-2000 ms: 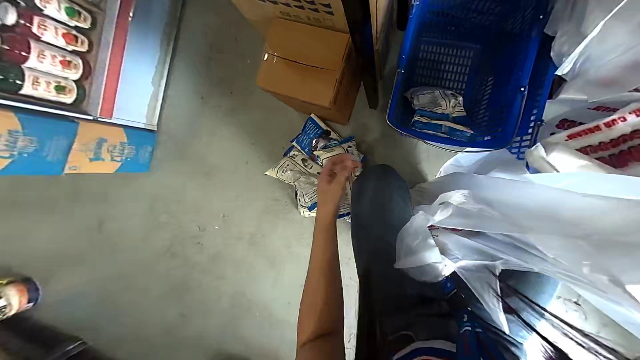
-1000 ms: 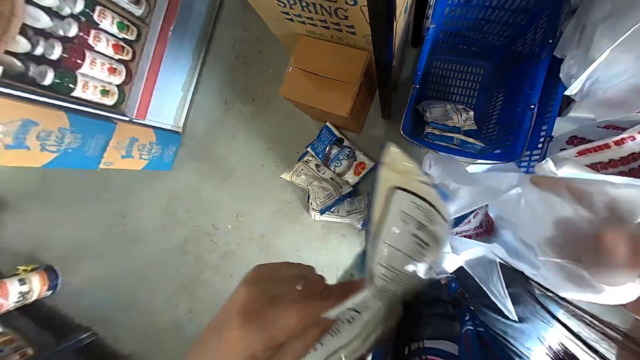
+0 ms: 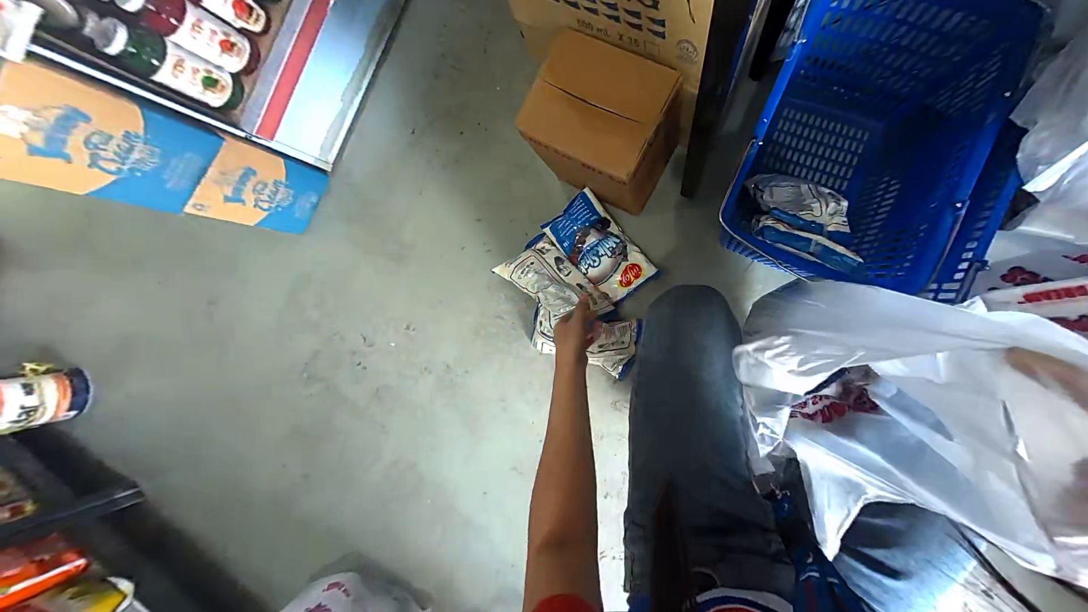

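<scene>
Several printed packets, blue and white, lie in an overlapping pile on the floor; the top one is a blue-and-white foil packet (image 3: 602, 246). My left hand (image 3: 575, 327) reaches down onto the pile and touches the lower packets; its fingertips are partly hidden, so its grip is unclear. At the right, a white translucent plastic bag (image 3: 926, 365) stands open-mouthed over my lap, with a red-and-white package (image 3: 837, 398) showing through its opening. My right hand (image 3: 1050, 374) is blurred behind the bag's plastic, and its fingers cannot be made out.
A brown cardboard box (image 3: 599, 110) sits just beyond the packets. A blue plastic basket (image 3: 901, 195) holds more packets. My jeans-covered knee (image 3: 688, 348) is beside the pile. Bottles (image 3: 183, 59) stand in a display at upper left; a can (image 3: 42, 399) is at far left.
One second ago my left hand held a packet up near the plastic bag. That packet is out of the hand, which has moved back to the pile on the floor.
</scene>
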